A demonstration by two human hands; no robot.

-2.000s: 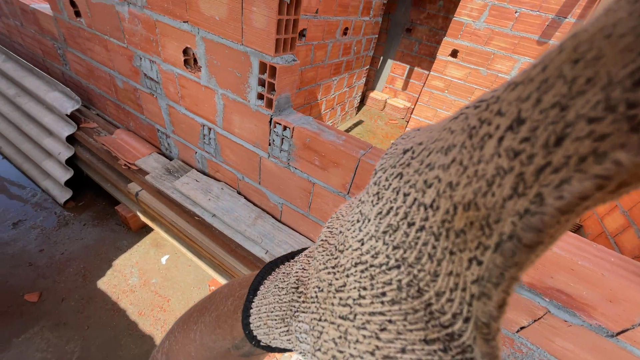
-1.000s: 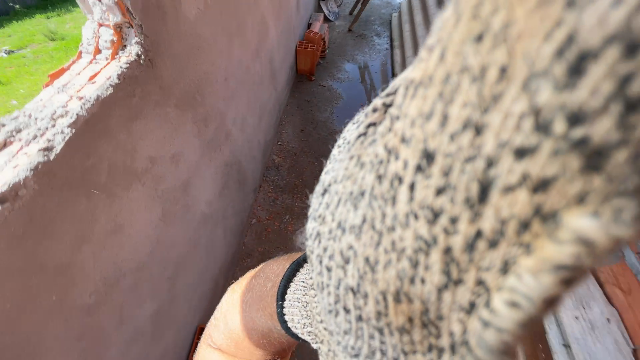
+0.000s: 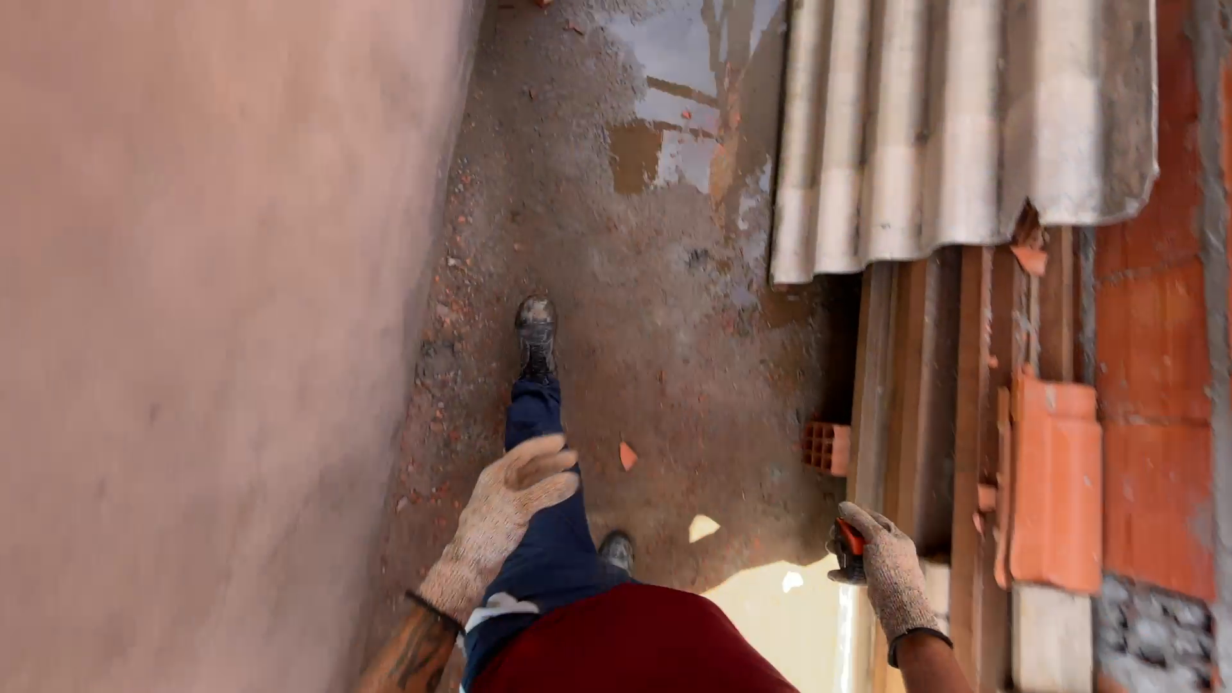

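Observation:
My left hand, in a speckled knit work glove, hangs over my blue-trousered leg with its fingers loosely curled and apart, holding nothing. At the lower right, my right hand, gloved the same way, is closed around a small black and orange tool; most of it is hidden by the fingers, so its kind cannot be told. This hand is beside the long metal profiles and left of the orange clay roof tiles.
A plastered wall runs along the left. Corrugated roofing sheets lie at the upper right over long profiles, against a hollow-brick wall. A hollow brick, brick shards and a puddle are on the wet ground.
The view has swung from the brick wall to the ground along the plastered wall. The gloved hand that filled much of the earlier frames is no longer close to the camera; both hands now show lower down.

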